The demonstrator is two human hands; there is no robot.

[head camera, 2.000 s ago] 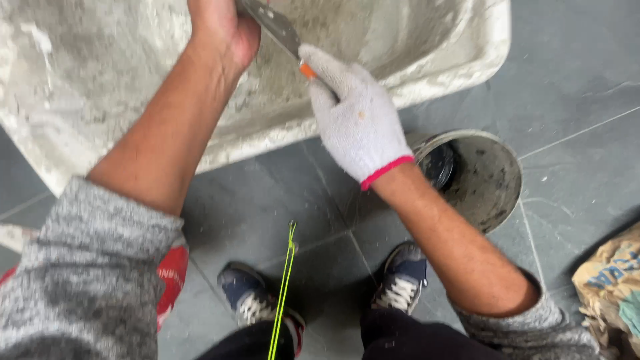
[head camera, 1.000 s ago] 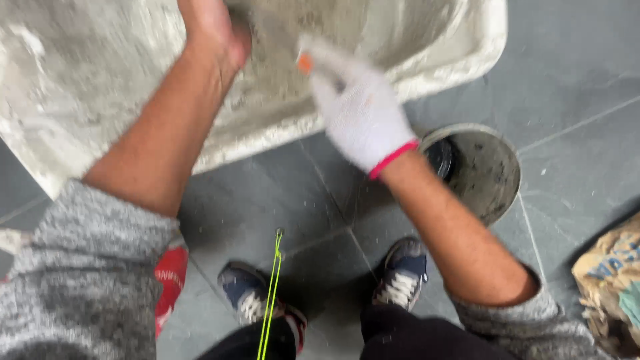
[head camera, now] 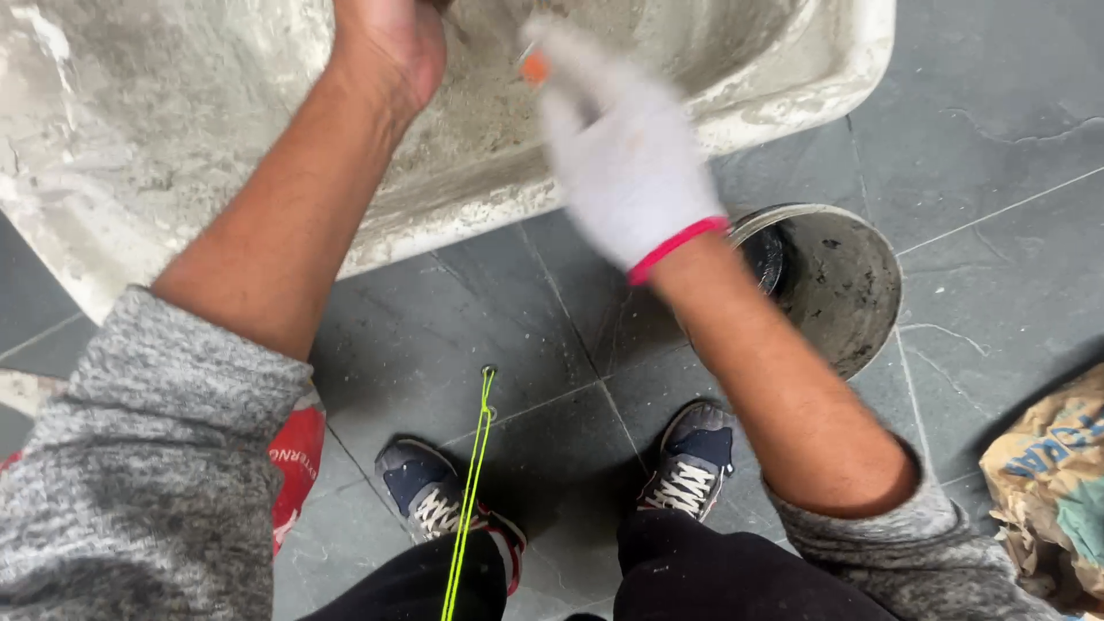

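Note:
My right hand [head camera: 634,151], in a white knit glove with a pink cuff, is closed around a tool; its orange handle part [head camera: 535,67] shows at the fingers, and the rest is blurred. Bare, my left hand [head camera: 401,39] reaches the top edge of the view, its fingers mostly cut off; what it holds there cannot be made out. Both hands are over a large, pale mixing trough [head camera: 483,211] smeared with grey residue.
A round bucket [head camera: 849,285] with grey residue stands below the trough, right of centre. A torn paper sack [head camera: 1052,440] lies at the right, a red bag [head camera: 297,457] at the left. My shoes [head camera: 690,457] are on grey tiles; a yellow-green cord [head camera: 470,492] hangs in front.
Two seconds ago a metal blade showed plainly between my hands; now it is blurred or out of view. My gloved right hand stays closed on the orange-marked handle.

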